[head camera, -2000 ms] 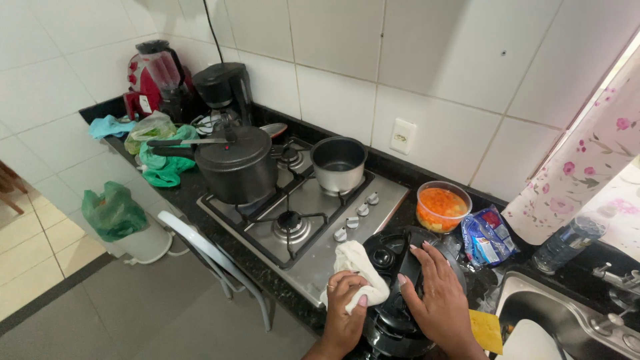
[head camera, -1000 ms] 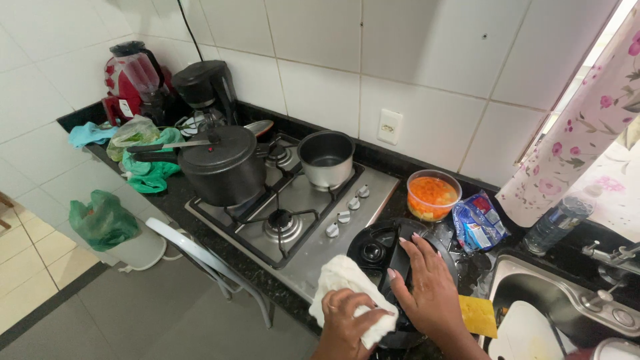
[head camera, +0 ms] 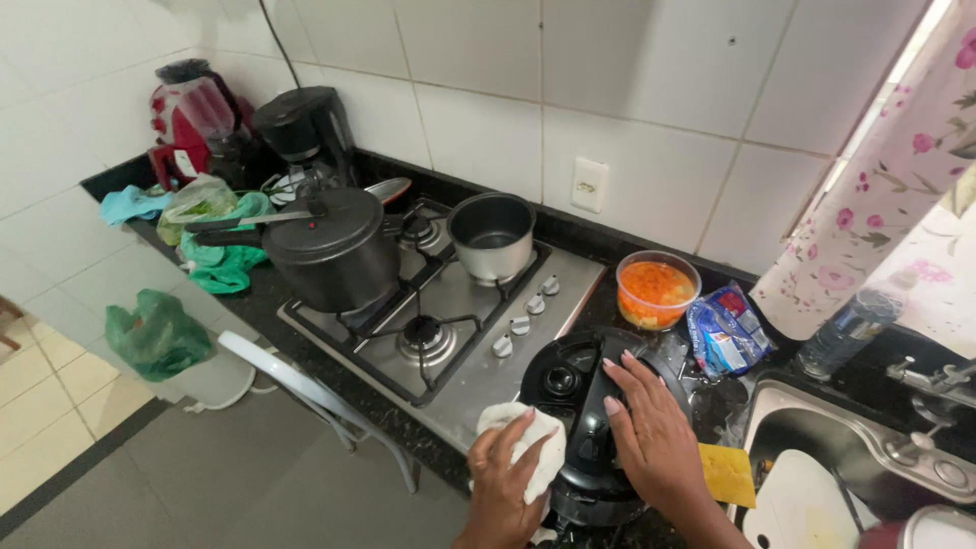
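Observation:
My left hand [head camera: 507,476] grips a bunched white cloth [head camera: 543,450] at the left side of a black lidded appliance [head camera: 564,381], which looks like an electric pressure cooker. Fingers spread, my right hand [head camera: 648,423] rests on the raised handle of its lid. Behind the appliance stands a clear plastic tub [head camera: 657,290] of chopped orange and pale vegetables in liquid. A blue plastic packet [head camera: 728,332] lies beside that tub, and a yellow sponge cloth [head camera: 726,474] is by my right wrist.
Left of the appliance is a gas cooktop [head camera: 473,381] with a black pressure cooker [head camera: 335,248] and a small saucepan [head camera: 492,236]. To the right are a steel sink [head camera: 808,404] holding a white cutting board [head camera: 801,503], and a plastic bottle [head camera: 854,328]. A folding chair [head camera: 305,389] leans near the counter's front edge.
My left hand and the cloth have moved off the top of the lid to its left side. My right hand stays on the lid. The view has shifted somewhat.

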